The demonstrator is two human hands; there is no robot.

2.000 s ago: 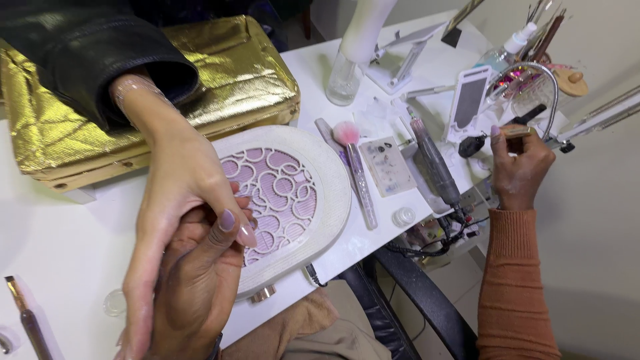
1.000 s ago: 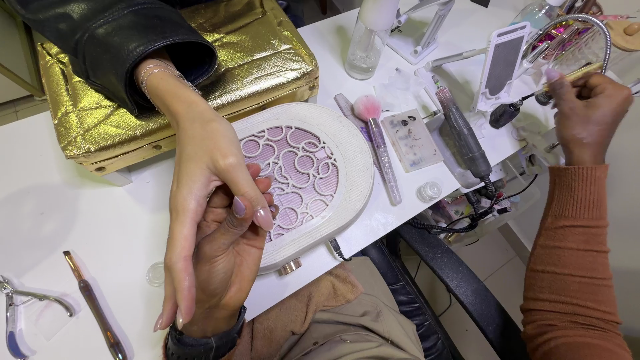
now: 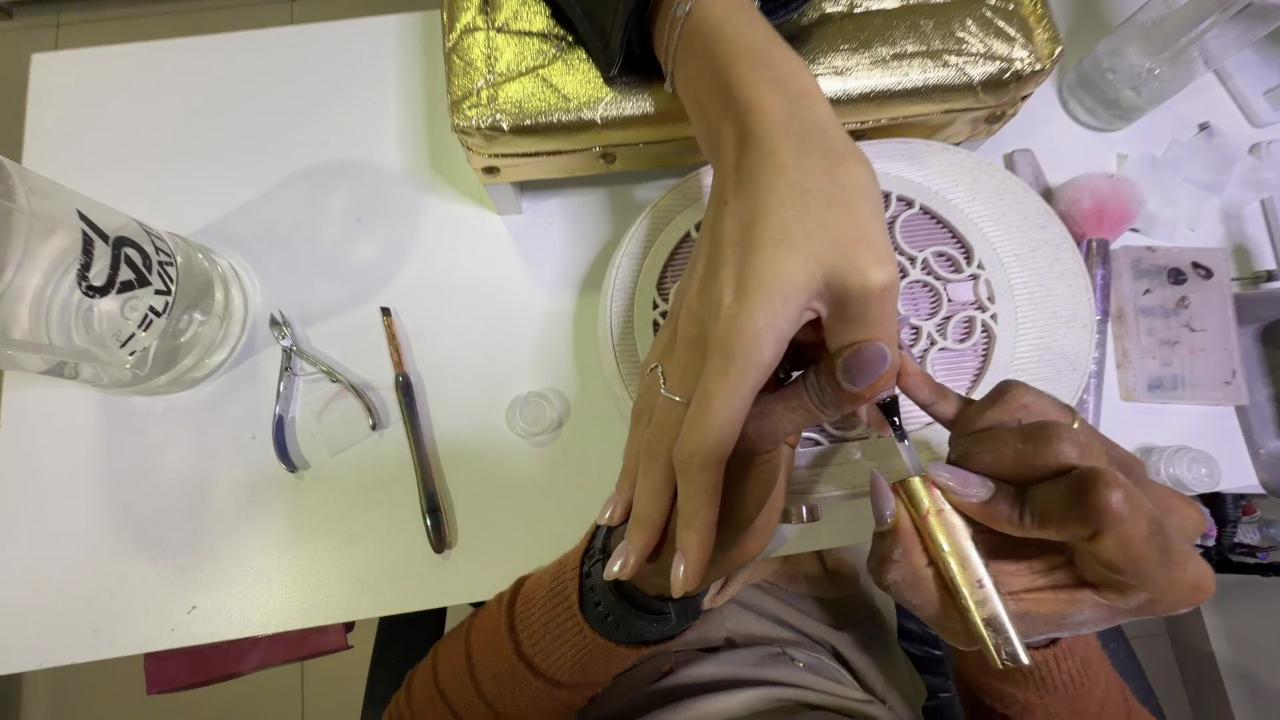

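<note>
My left hand [image 3: 775, 430] holds another person's hand [image 3: 760, 250] from below, its thumb pressed on that hand's thumb. The person's hand lies palm down with a ring on one finger and glossy pale nails. My right hand [image 3: 1060, 510] grips the gold handle of a nail polish brush [image 3: 965, 575]. The dark bristle tip touches or nearly touches the person's thumb, whose nail is mostly hidden. Beneath the hands is a round white nail dust collector [image 3: 1040, 270] with a ring-patterned grille.
A gold padded armrest [image 3: 940, 70] stands behind. On the white table [image 3: 300, 560] at left are a clear bottle [image 3: 130, 290], cuticle nippers [image 3: 287, 390] and a slim brush [image 3: 415, 450]. To the right are a pink fluffy brush [image 3: 1100, 205], a stained palette [image 3: 1180, 325] and a glass jar [image 3: 1180, 467].
My right hand has come from the far right side to the person's thumb, with the gold-handled brush in its fingers. My left hand still holds the person's hand. The view has swung left.
</note>
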